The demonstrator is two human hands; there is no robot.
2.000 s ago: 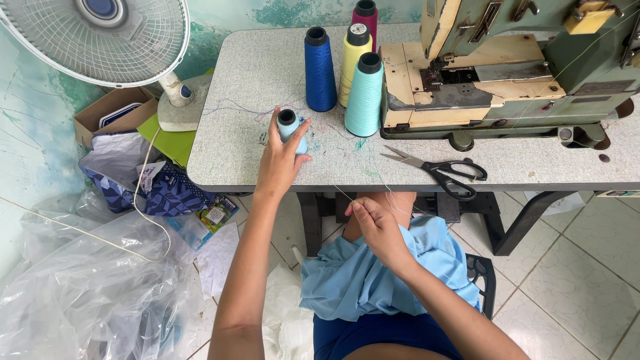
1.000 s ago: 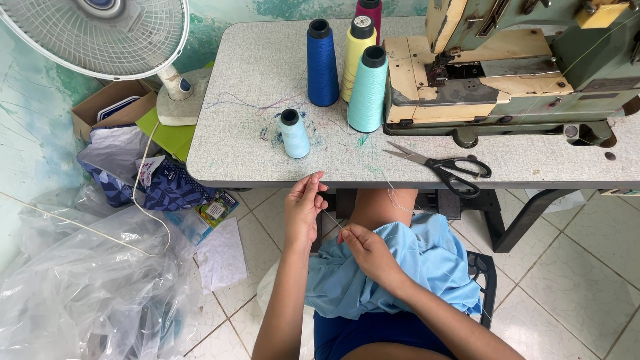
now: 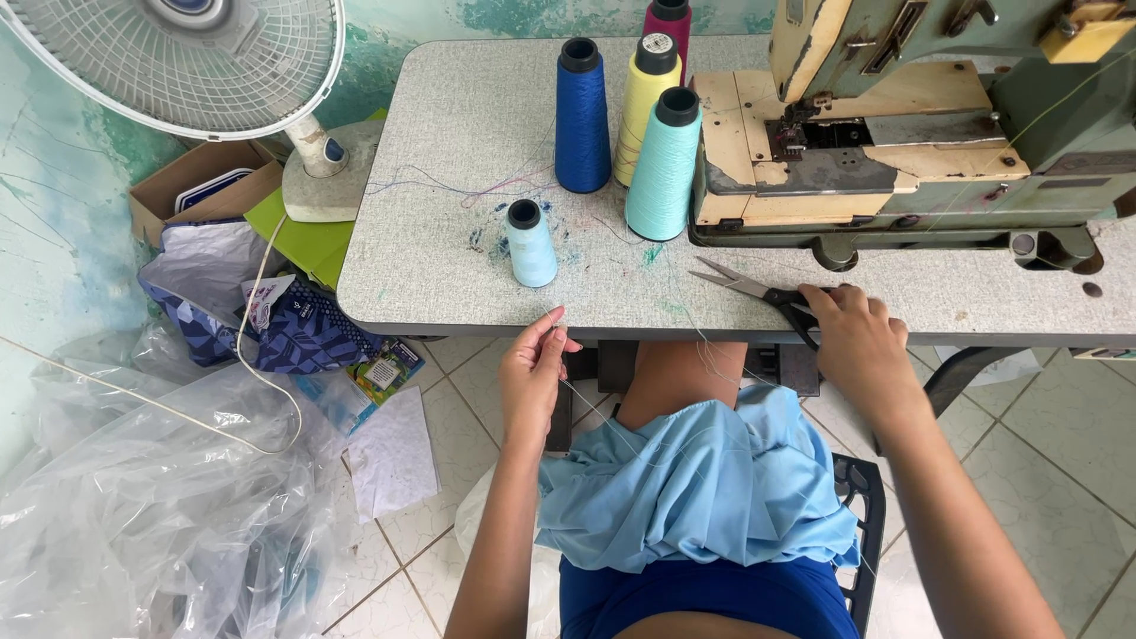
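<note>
My left hand (image 3: pixel 534 377) pinches a thin light thread (image 3: pixel 590 404) just off the table's front edge, below a small cone of light blue thread (image 3: pixel 532 248) that stands upright. The thread trails down over light blue fabric (image 3: pixel 701 479) on my lap. At the table edge, my right hand (image 3: pixel 856 351) is on the black handles of a pair of scissors (image 3: pixel 754 288); their blades lie slightly apart, pointing left. My fingers partly hide the handles, so how firmly they grip is unclear.
Larger cones of blue (image 3: pixel 582 124), yellow (image 3: pixel 646 120), turquoise (image 3: pixel 666 173) and dark red thread (image 3: pixel 670 31) stand beside an industrial sewing machine (image 3: pixel 852 169). Loose threads cross the table (image 3: pixel 444 106). A fan (image 3: pixel 311 160), bags and clear plastic sheeting (image 3: pixel 177 497) are at left.
My left hand has left the small light blue cone it touched at first and now holds thread near the table edge. My right hand has moved from the lap to the scissors.
</note>
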